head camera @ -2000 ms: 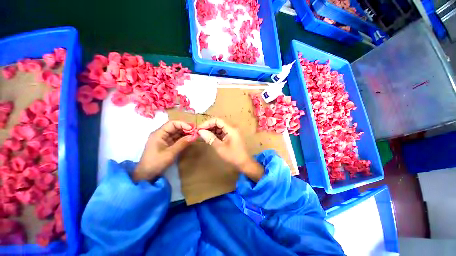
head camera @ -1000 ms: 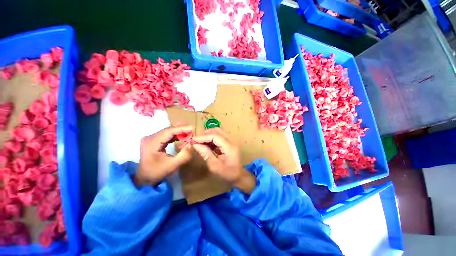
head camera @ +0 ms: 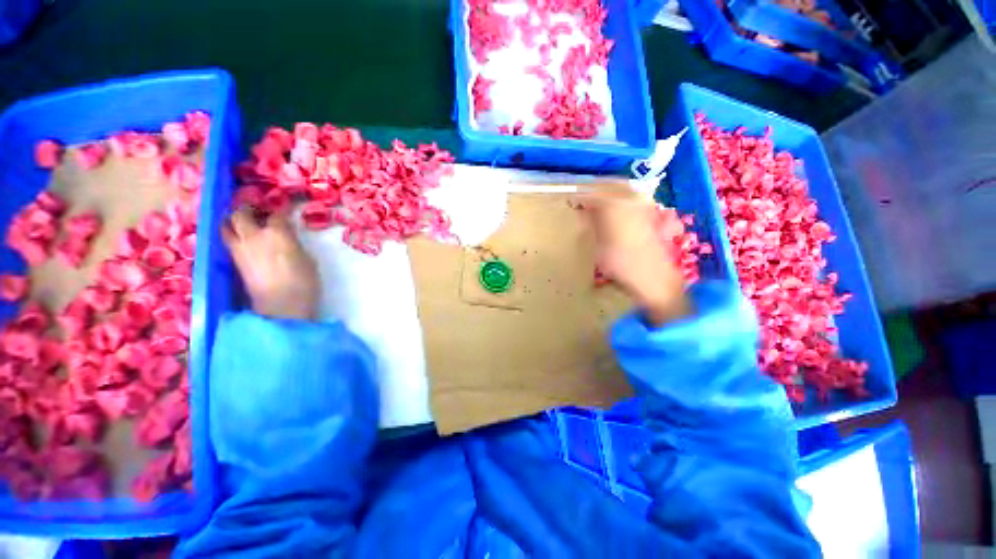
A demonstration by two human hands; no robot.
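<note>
My left hand (head camera: 271, 262) is at the near left edge of the heap of rounder coral-red pieces (head camera: 295, 164); its fingertips are blurred against the heap. My right hand (head camera: 633, 246) is blurred over the right side of the brown cardboard (head camera: 513, 366), beside the pile of assembled flowers (head camera: 686, 242) and partly covering it. Whether either hand holds a piece cannot be told. Flatter petal pieces (head camera: 388, 207) lie at the right of the heap. The green glue cap (head camera: 496, 276) sits on the cardboard between the hands.
A blue left tray (head camera: 215, 218) holds rounder pieces. A blue top tray (head camera: 557, 150) and a long right tray (head camera: 754, 273) hold coral-red pieces. A white glue bottle (head camera: 657, 164) lies by the right tray. White paper (head camera: 377, 328) lies left of the cardboard.
My hands were together over the cardboard, working on a coral-red piece. They have moved apart, left to the heap, right to the flower pile. The view has shifted slightly.
</note>
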